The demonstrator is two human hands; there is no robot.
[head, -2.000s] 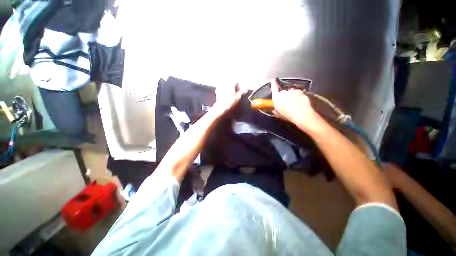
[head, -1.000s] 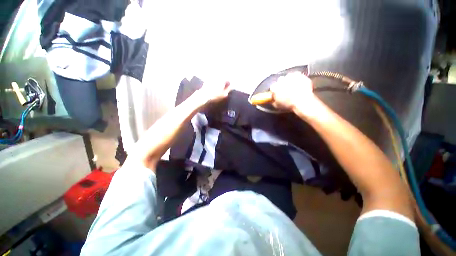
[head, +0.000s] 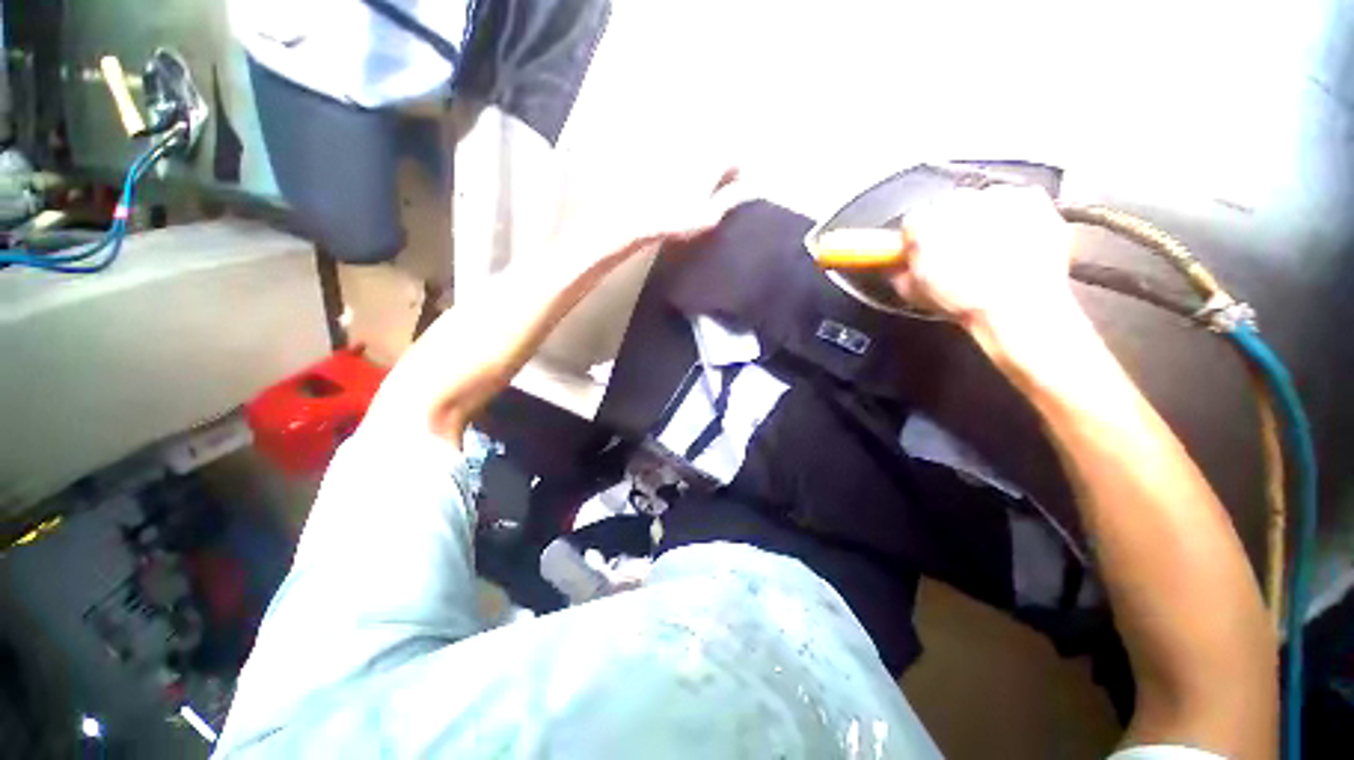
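Note:
A black garment (head: 832, 446) with white and pale panels lies over the front edge of the ironing table, with a small label (head: 844, 337) on its upper part. My right hand (head: 988, 253) grips the orange handle (head: 861, 248) of a steam iron (head: 924, 186), whose pointed tip faces left at the garment's upper edge. My left hand (head: 710, 208) is at the garment's upper left edge; glare blurs its fingers, so I cannot tell if it pinches the cloth.
The pale ironing table cover (head: 1188, 119) glares behind. A blue hose (head: 1289, 446) and tan cable run down at right. A second iron (head: 164, 97) and a banded garment (head: 364, 45) are at the upper left. A red container (head: 315, 408) is on the floor at left.
The view has shifted, so the table objects appear larger and the left-side objects further right. The label on the garment now shows clearly below the iron. The right hand still holds the iron.

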